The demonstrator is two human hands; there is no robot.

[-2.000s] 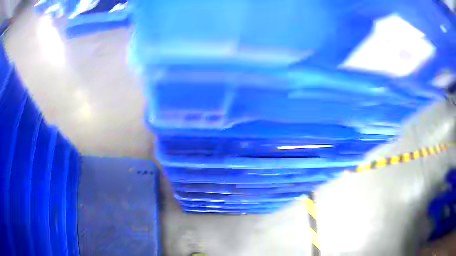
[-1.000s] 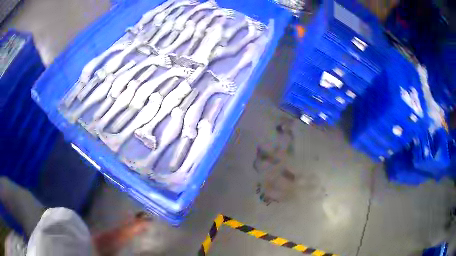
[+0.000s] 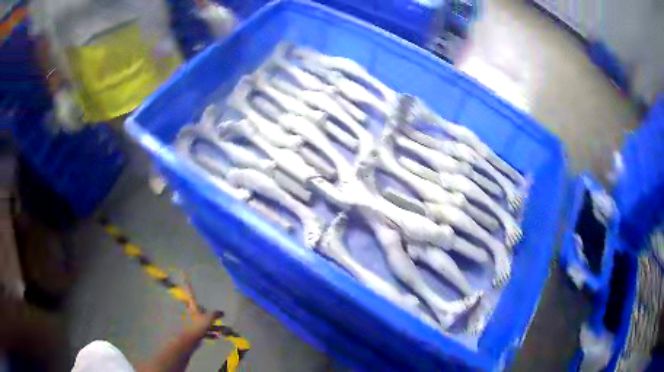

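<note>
A large blue crate (image 3: 240, 232) stands in front of me, tilted in the picture. Pale grey-white leg or limb parts (image 3: 408, 218) lie in it in rows on a whitish liner sheet (image 3: 364, 247). My left hand (image 3: 193, 316) is bare and blurred at the lower left, outside the crate and apart from it. Its fingers look apart, and nothing shows in it. My right hand is not in view.
Yellow-black tape (image 3: 153, 272) runs along the grey floor at the left. A blurred yellow thing (image 3: 120, 73) is at the upper left, with dark blue crates (image 3: 73, 160) below it. More blue crates (image 3: 644, 174) stand at the right. A white rounded shape (image 3: 102, 357) is at the bottom left.
The view has turned, so the crate of limb parts has shifted right and now slants the other way. The blurred arm at the lower left now shows a hand with spread fingers.
</note>
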